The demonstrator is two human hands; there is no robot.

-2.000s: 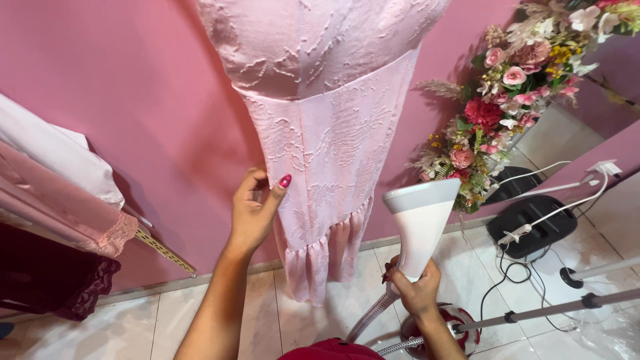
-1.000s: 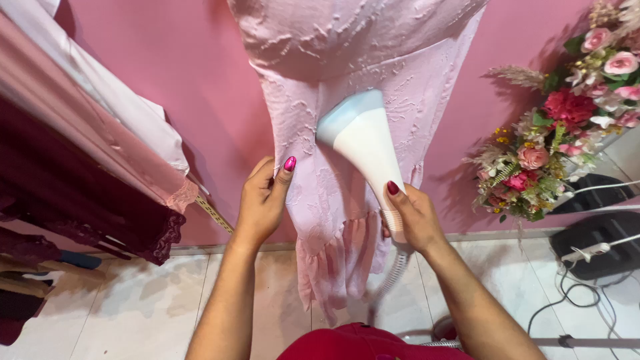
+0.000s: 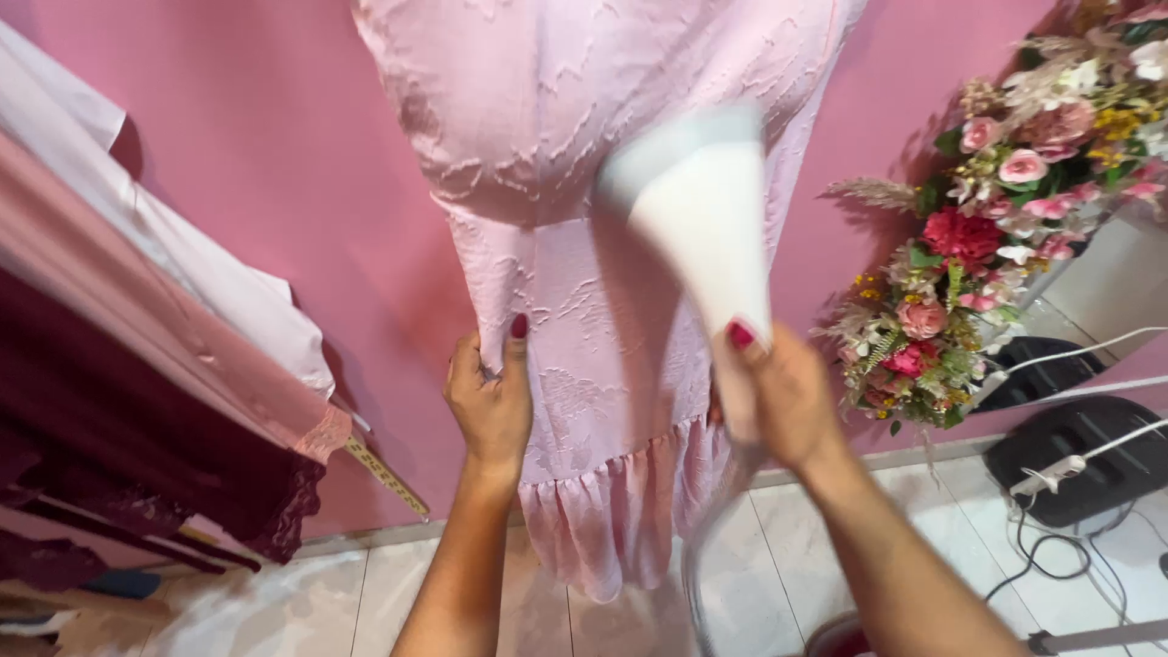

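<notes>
A pink textured dress [image 3: 584,319] with a ruffled hem hangs against the pink wall. My left hand [image 3: 493,392] pinches the dress's left edge above the ruffle, thumb in front. My right hand [image 3: 785,392] grips the handle of a white garment steamer head [image 3: 707,219] with a grey front. The steamer head is blurred and overlaps the middle right of the dress; whether it touches the fabric I cannot tell. A hose [image 3: 698,566] runs down from its handle.
White, pink and maroon garments [image 3: 182,429] hang at the left beside a yellow measuring tape [image 3: 388,474]. At the right are a flower garland [image 3: 963,237] on a mirror, a black object [image 3: 1086,456], a power strip [image 3: 1049,474], loose cables [image 3: 1049,547] and a metal pole [image 3: 1104,639].
The steamer head was right of the dress two seconds ago, then over its middle; now it is higher on the dress, near the waist seam. My left hand stays at the dress's left edge.
</notes>
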